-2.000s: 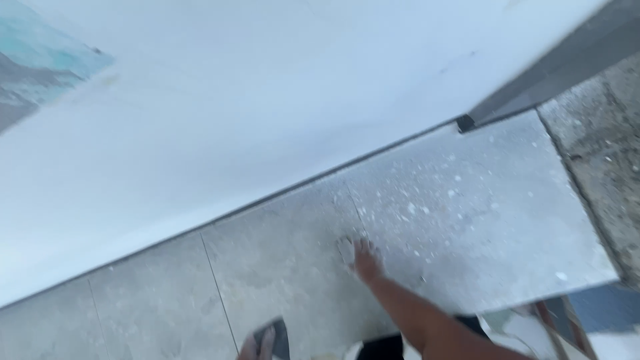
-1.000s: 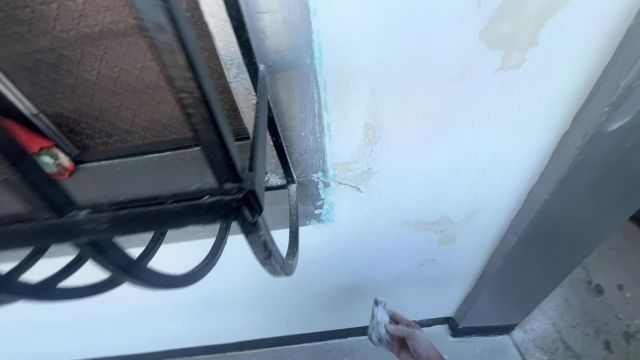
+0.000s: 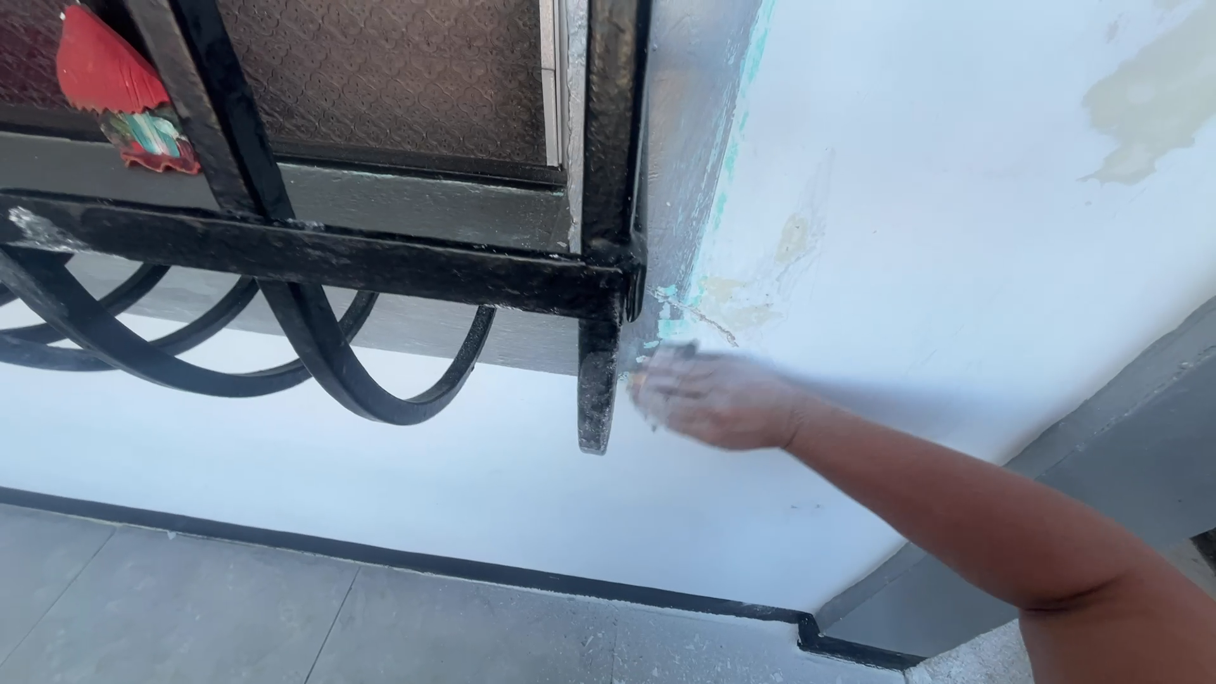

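My right hand (image 3: 717,397), blurred, presses against the white wall (image 3: 532,456) just below the corner of the grey window surround (image 3: 686,171). Its fingers are around a small grey pad (image 3: 676,351), perhaps sandpaper, mostly hidden by the hand; only a dark edge shows. Just left of the fingertips hangs the lower end of a black metal window grille (image 3: 597,389). Flaking turquoise paint (image 3: 676,325) and a thin crack (image 3: 712,325) lie just above the hand. My left hand is out of view.
The grille's curved bars (image 3: 380,399) jut out at the left, before a patterned window pane (image 3: 380,81). A red object (image 3: 109,62) sits behind the bars. Dark skirting (image 3: 380,553) runs above grey floor tiles (image 3: 218,589). A grey pillar (image 3: 1092,494) stands at the right.
The view has swung from the floor up to the wall and window. My right hand, low on the wall one second ago with the pad, is now up beside the grille's corner.
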